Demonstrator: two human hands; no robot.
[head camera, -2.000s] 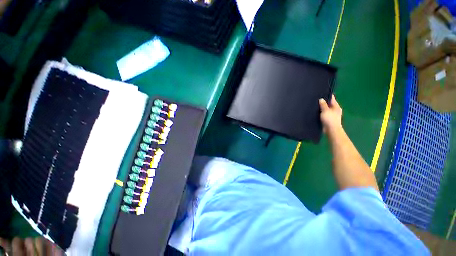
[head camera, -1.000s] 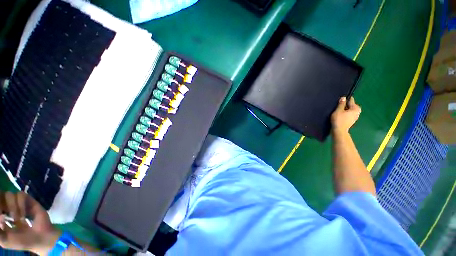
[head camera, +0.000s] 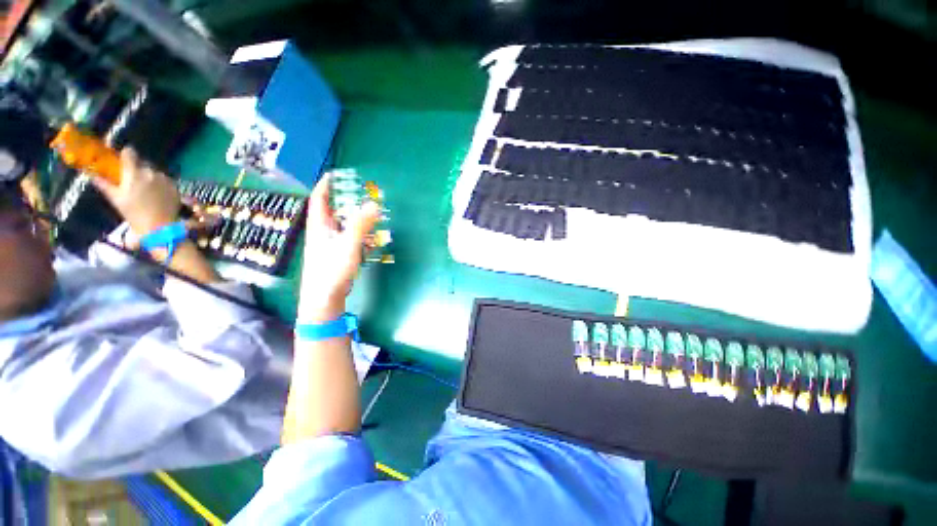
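My left hand (head camera: 341, 247), with a blue wrist strap, is raised left of the white sheet and grips a small panel of green circuit boards (head camera: 347, 187) with yellow-white ends. My right hand is out of the picture. A long black work tray (head camera: 519, 360) lies nearest my body. One row of small green boards (head camera: 674, 344) stands along its far side, wires and yellow-white ends towards me. The tray's left part is bare black.
Rows of black parts (head camera: 678, 113) cover much of a white sheet (head camera: 678, 283) beyond the tray. A pale blue slip (head camera: 906, 288) lies at right. At left, a coworker's hand (head camera: 149, 195) holds an orange-handled tool (head camera: 87, 152) beside a board-filled tray (head camera: 241, 234) and a blue box-shaped machine (head camera: 298, 113).
The view has swung left. My right hand, earlier on an empty black tray off the bench, has left the picture. My left hand is now fully visible, raised and holding boards.
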